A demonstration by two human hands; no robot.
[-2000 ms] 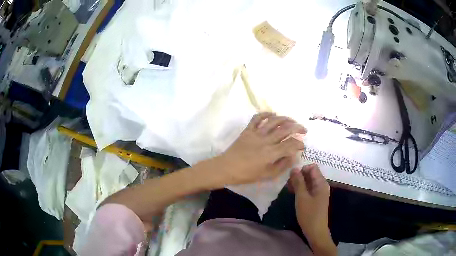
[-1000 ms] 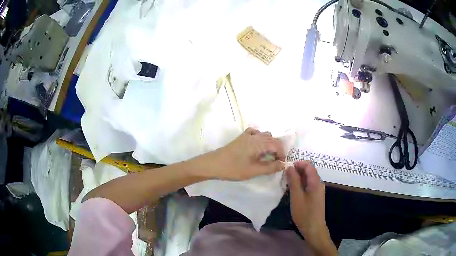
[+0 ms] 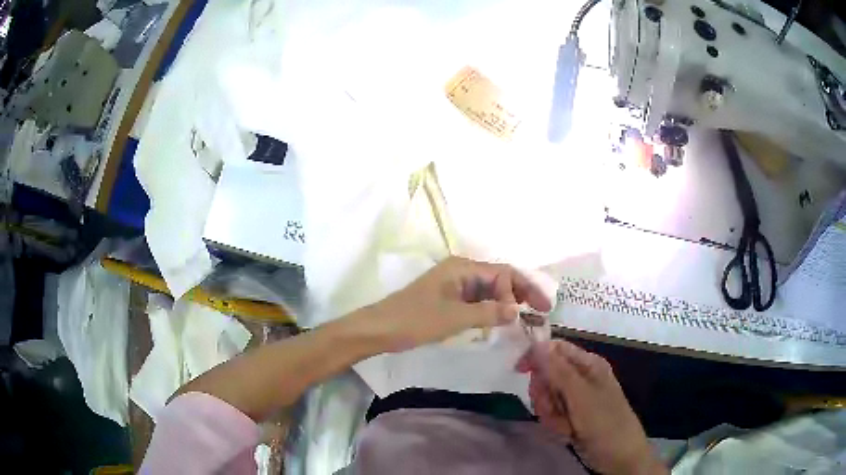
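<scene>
The cream-white garment piece (image 3: 371, 213) is spread over the table, with its near edge bunched at my hands. My left hand (image 3: 473, 301) pinches the cloth edge near the table's front. My right hand (image 3: 580, 394) is closed just right of it, close to the pinched edge. Dark slim parts show at its fingertips and below its palm; they look like the thread snips, mostly hidden by the hand. A tan printed ticket (image 3: 482, 100) lies behind the hands.
The sewing machine (image 3: 686, 74) stands at right, its lamp (image 3: 563, 88) left of the needle. Black-handled shears (image 3: 749, 269) and a thin dark tool (image 3: 654, 230) lie before it. Printed marks (image 3: 686, 311) line the front edge. A yellow rail (image 3: 199, 292) is at left.
The snips have left the table and my right hand has closed around a slim dark tool. The cloth has shifted at left, baring a piece of white table edge.
</scene>
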